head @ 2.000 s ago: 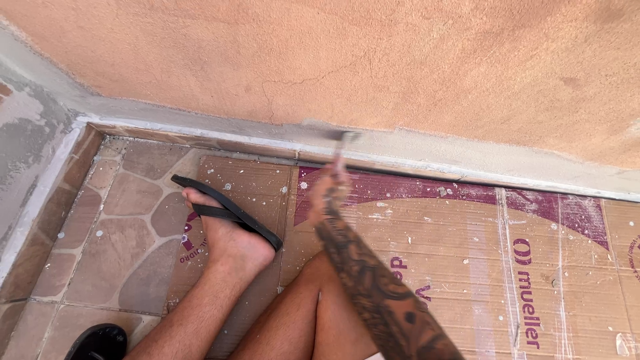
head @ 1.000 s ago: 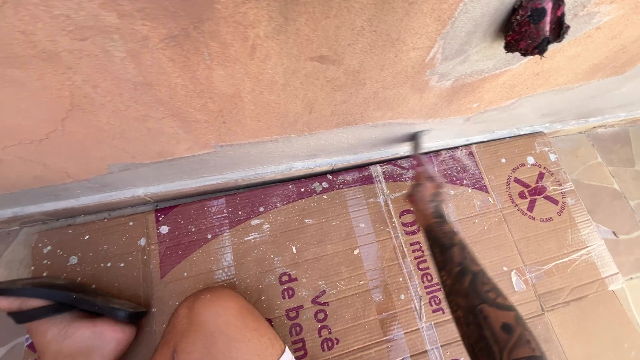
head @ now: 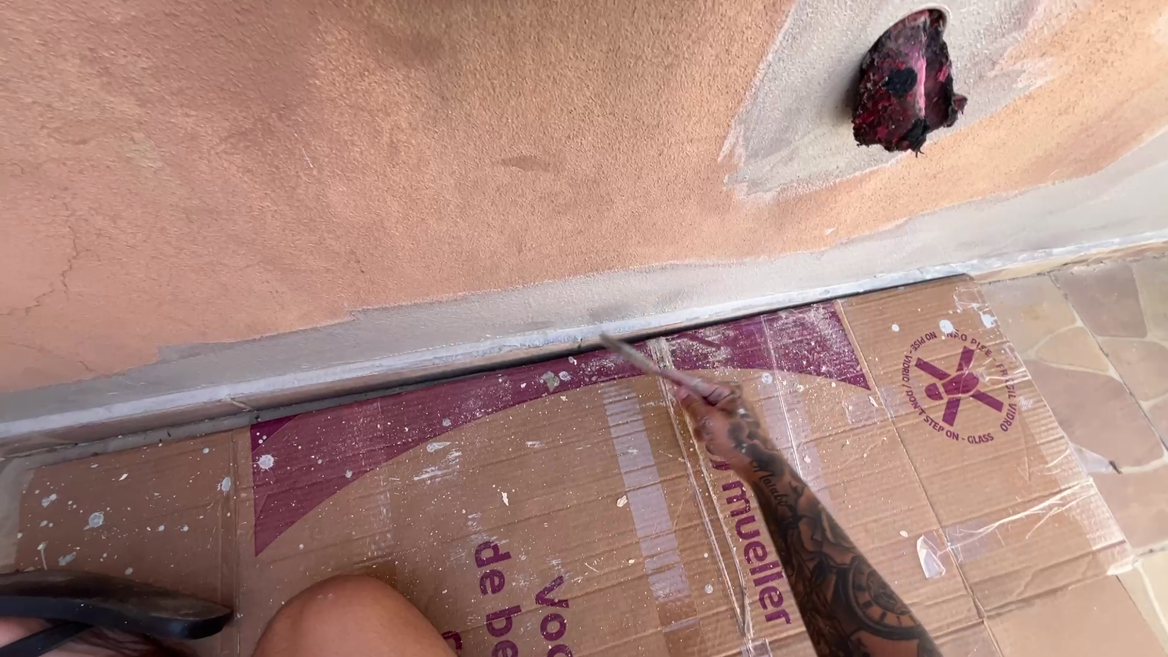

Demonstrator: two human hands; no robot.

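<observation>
My right hand (head: 716, 411) is closed around the handle of a thin flat tool (head: 639, 358), maybe a paint brush or a scraper seen edge-on. The tool slants up and left, its tip near the bottom edge of the wall. Along the foot of the orange textured wall (head: 456, 155) runs a band of grey coating (head: 511, 306), with a whitish ledge (head: 365, 370) below it. My left hand is outside the view.
Flattened cardboard (head: 547, 474), spattered with pale drops, covers the floor beside the wall. Dark red crumpled material (head: 908, 82) sticks out of a grey wall patch. My knee (head: 351, 620) and a black flip-flop (head: 109, 602) are at the lower left; stone paving (head: 1077, 338) lies right.
The view has shifted right along the wall since the oldest frame. From one second ago, my right hand has drawn back from the grey band, and the tool has turned from upright to slanting left.
</observation>
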